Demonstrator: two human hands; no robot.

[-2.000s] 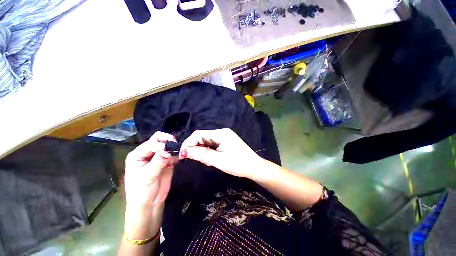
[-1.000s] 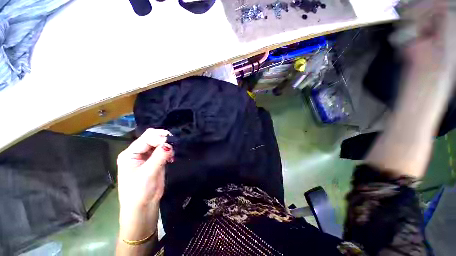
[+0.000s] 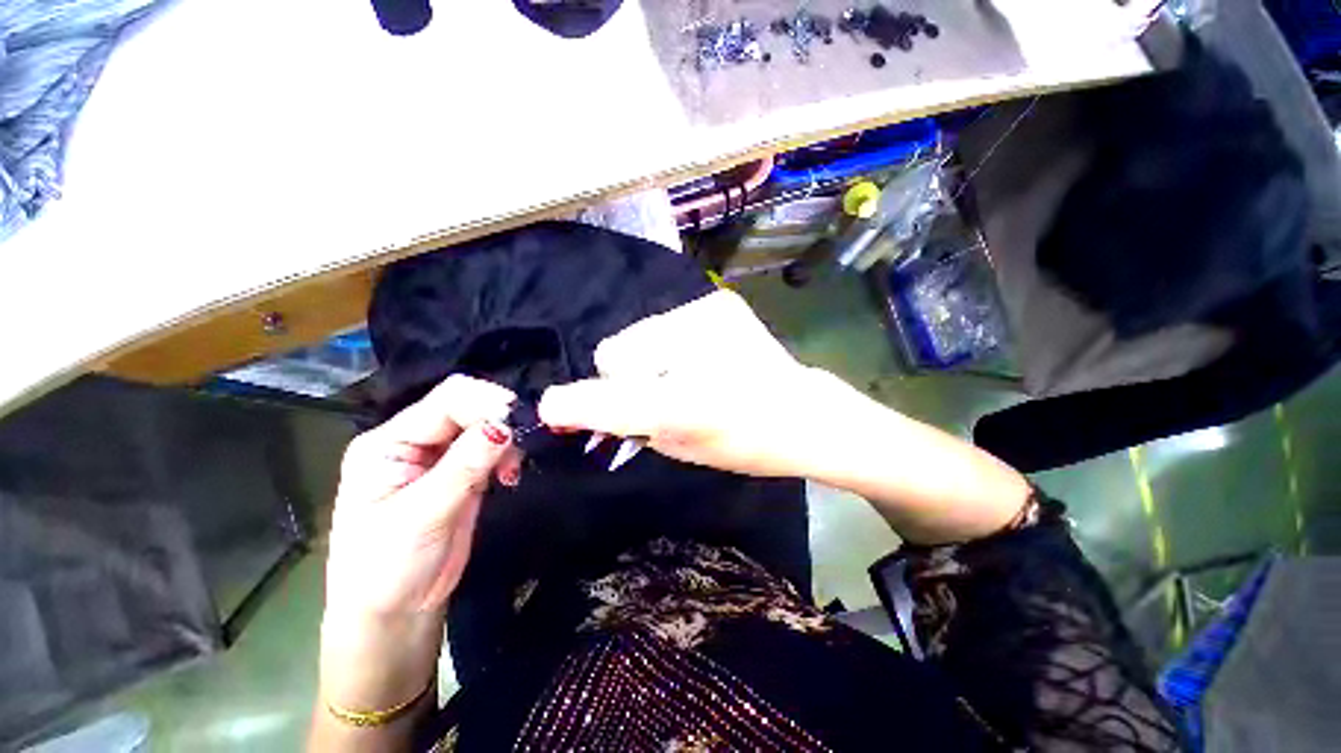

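A black garment (image 3: 515,294) lies bunched on the lap below the table edge, with a dark opening near its middle. My left hand (image 3: 416,493) pinches the cloth between thumb and forefinger at that opening. My right hand (image 3: 691,390) is beside it, its fingertips almost meeting the left ones, thumb and forefinger pinched together. A thin pale line, perhaps a needle, shows between the fingertips; it is too small to be sure. The two hands hide the stitched spot.
The white table (image 3: 368,140) spans the front, with small black and silvery pieces (image 3: 882,27) on a grey mat (image 3: 838,86). Striped cloth (image 3: 44,103) is at left. Dark cloth (image 3: 1162,206) hangs over the right bin. A wooden drawer (image 3: 243,327) is under the table.
My right hand swung far out to the right a second ago and is now back beside my left hand. My left hand has kept its pinch near the opening. The view has shifted slightly.
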